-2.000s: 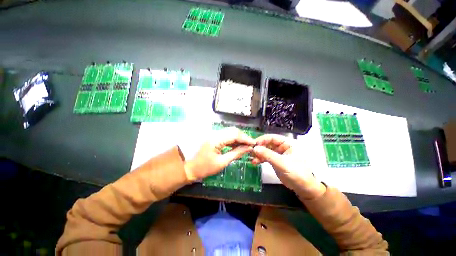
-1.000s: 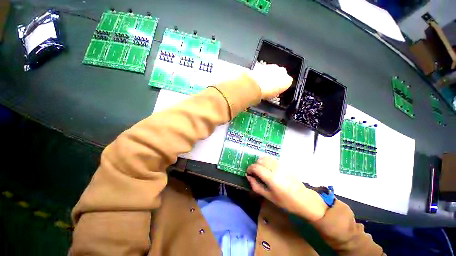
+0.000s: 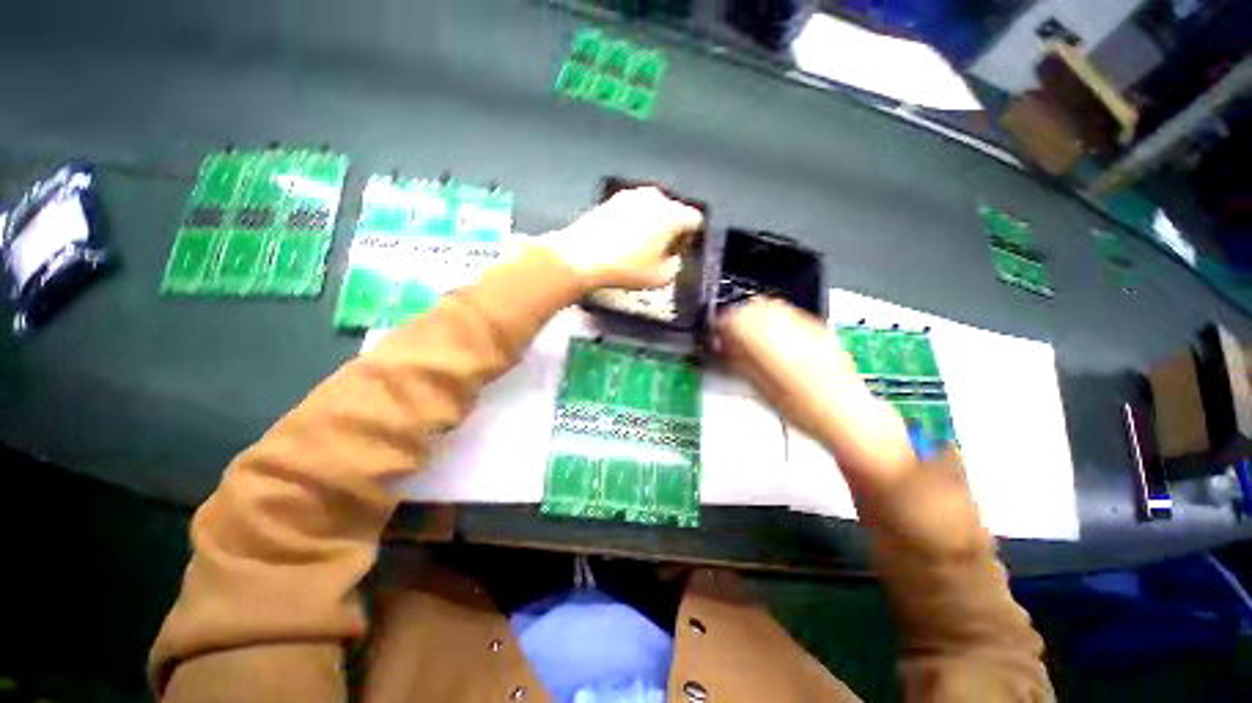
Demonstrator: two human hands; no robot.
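Observation:
A green circuit board panel lies on white paper in front of me, with a dark band of parts across its middle. Behind it stand two black bins side by side. My left hand is over the left bin, which holds white components; its fingertips are partly hidden. My right hand is blurred at the front of the right bin, which holds dark components; its fingertips are hard to make out. I cannot tell whether either hand holds a piece.
Two green panels lie at the left, beside a dark packet. Another panel lies on the right-hand paper. More panels lie farther back. A dark slim object and a carton are at the right.
My right hand has moved from the near edge of the working panel up to the right bin. My left hand remains at the left bin. The camera view has shifted and turned.

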